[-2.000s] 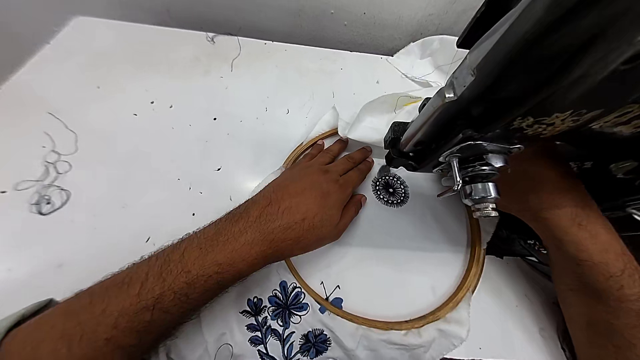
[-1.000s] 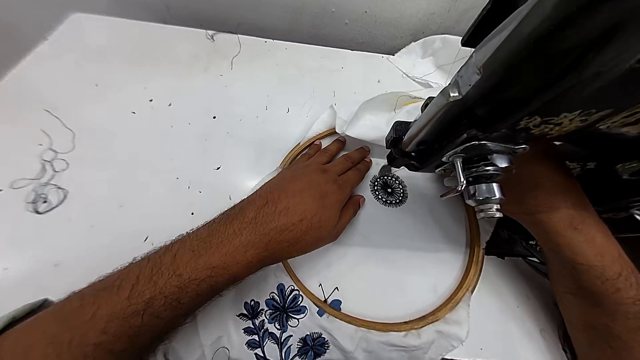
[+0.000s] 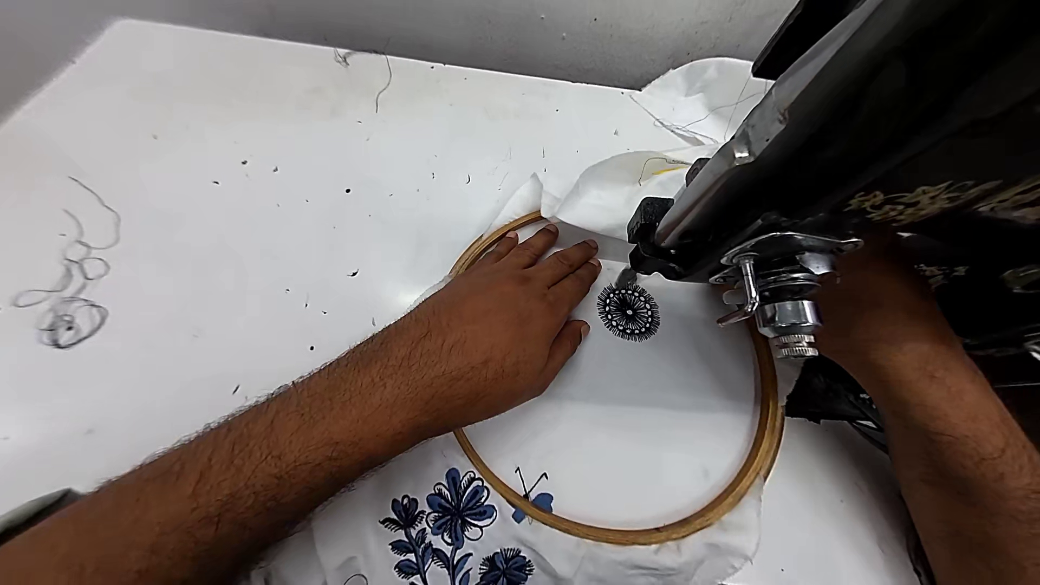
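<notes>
My left hand [image 3: 528, 317] lies flat, fingers spread, on white fabric [image 3: 634, 431] stretched in a wooden embroidery hoop [image 3: 650, 535], across the hoop's left rim. Just right of its fingertips is a round black embroidered motif [image 3: 629, 312], beneath the needle end of a black sewing machine [image 3: 861, 154]. My right hand [image 3: 873, 301] is behind the machine's head and metal thread tensioner [image 3: 788, 301], near the hoop's right side; its fingers are mostly hidden. Blue embroidered flowers [image 3: 461, 508] and a small blue butterfly [image 3: 533, 505] show on the fabric at the hoop's lower edge.
Tangled dark thread [image 3: 73, 321] lies on the white table [image 3: 203, 268] at the left, with lint specks scattered about. More loose thread [image 3: 386, 81] is near the back edge. Bunched white fabric [image 3: 699, 97] lies behind the hoop, against the grey wall [image 3: 487, 32].
The round motif, beside my left fingers two seconds ago, has shifted very slightly left relative to the machine. Both hands keep nearly the same places.
</notes>
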